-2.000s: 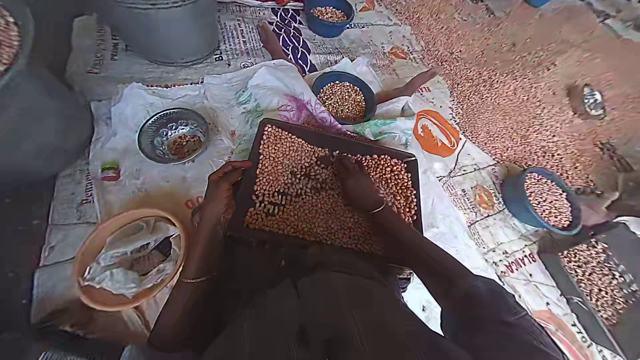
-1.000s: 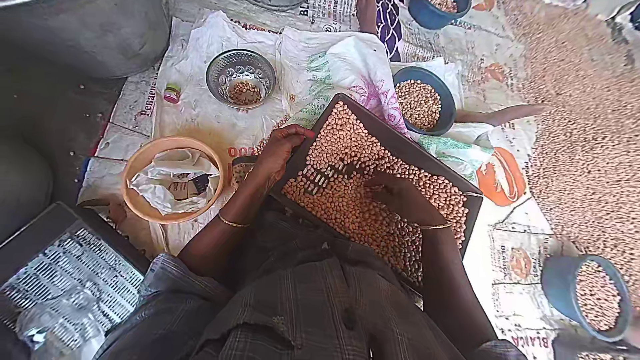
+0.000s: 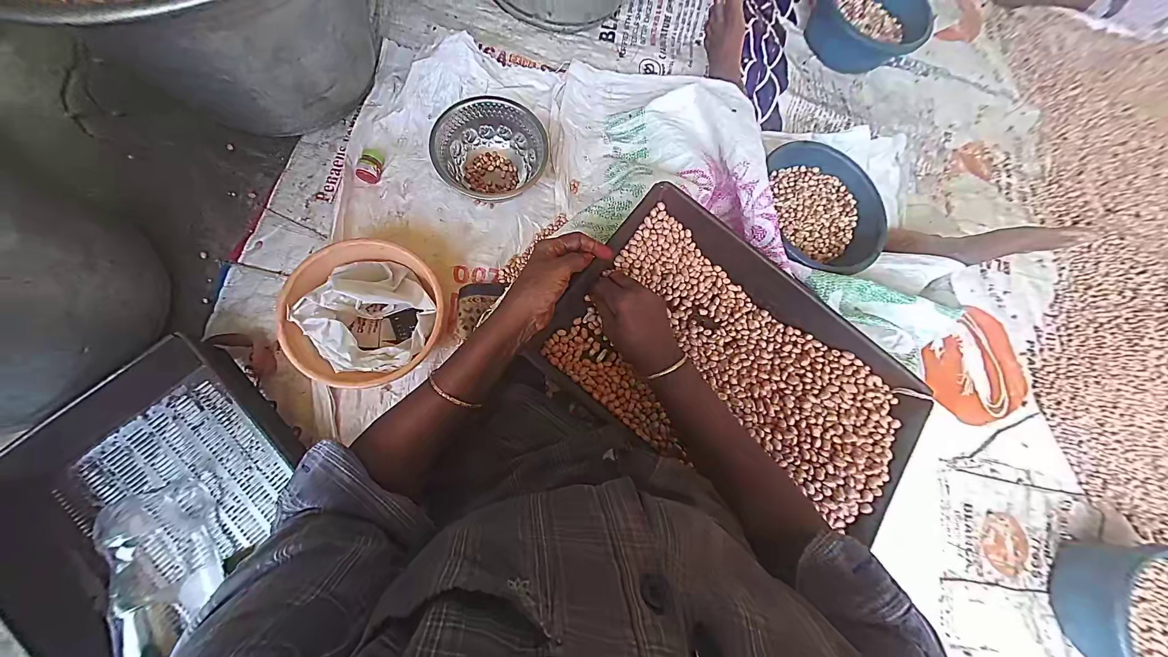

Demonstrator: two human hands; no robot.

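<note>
A dark rectangular tray (image 3: 785, 310), tilted across my lap, holds a thick layer of small pinkish-brown nuts or beans (image 3: 766, 374). My left hand (image 3: 547, 278) is at the tray's upper left edge, thumb and fingertips pinched together over the rim; whether something small is between them is too small to tell. Just right of it, my right hand (image 3: 634, 319) rests over the nuts near that corner with its fingers curled, and its fingertips are partly hidden. A steel bowl (image 3: 488, 148) with some nuts stands beyond the left hand.
An orange basin (image 3: 360, 312) with white plastic stands at left, a slotted dark tray (image 3: 182, 456) with a clear bottle below it. Blue tubs of nuts (image 3: 826, 205) stand at right, near another person's limb (image 3: 985, 243). Large metal pots (image 3: 246, 68) are at upper left; loose nuts (image 3: 1104, 274) cover the far right.
My right hand has moved from the middle of the nuts to the tray's left corner, close to my left hand. More of the tray's upper area now shows nuts. The view has shifted left.
</note>
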